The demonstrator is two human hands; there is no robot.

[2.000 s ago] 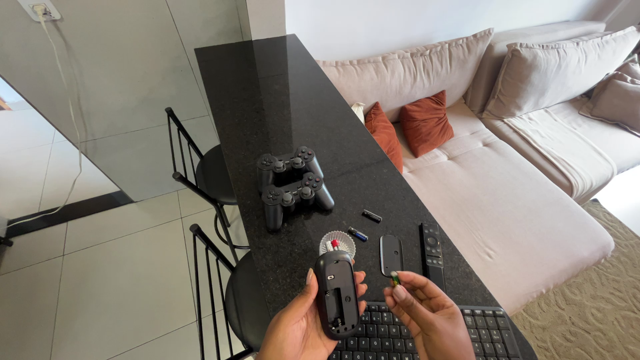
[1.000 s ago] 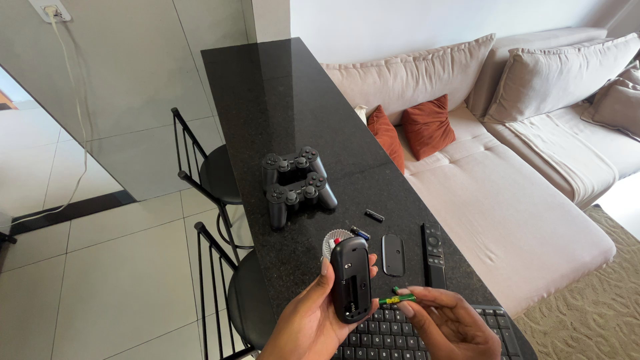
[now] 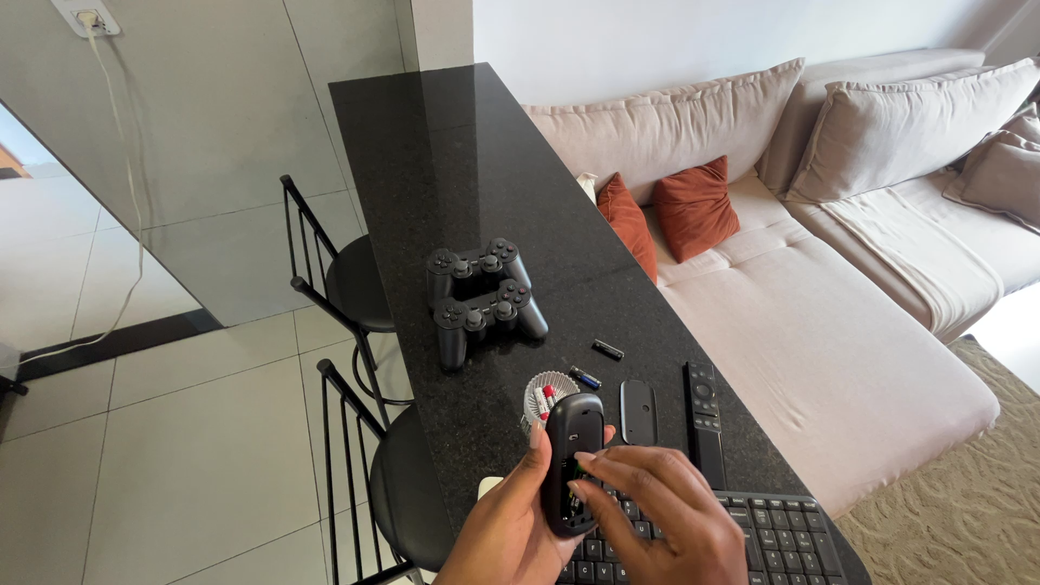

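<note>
My left hand (image 3: 516, 512) holds a black wireless mouse (image 3: 574, 422), its underside up and its battery bay uncovered. The fingertips of my right hand (image 3: 670, 512) press on a green battery (image 3: 578, 471) at the bay, partly hidden by the fingers. Behind the mouse, a ribbed clear glass dish (image 3: 552, 377) holds red and white batteries (image 3: 544, 400). A blue battery (image 3: 585, 377) and a black battery (image 3: 608, 349) lie on the counter. The mouse's battery cover (image 3: 639, 412) lies right of them. Below my hands is a black keyboard (image 3: 784, 536).
Two black game controllers (image 3: 487, 317) sit on the dark stone counter (image 3: 439, 162), beyond the dish. A black remote control (image 3: 704, 414) lies near the counter's right edge. Black stools (image 3: 406, 479) stand at the left, a beige sofa (image 3: 812, 341) at the right.
My right hand has brought the green battery from beside the mouse onto its open bay. The mouse stays in my left hand.
</note>
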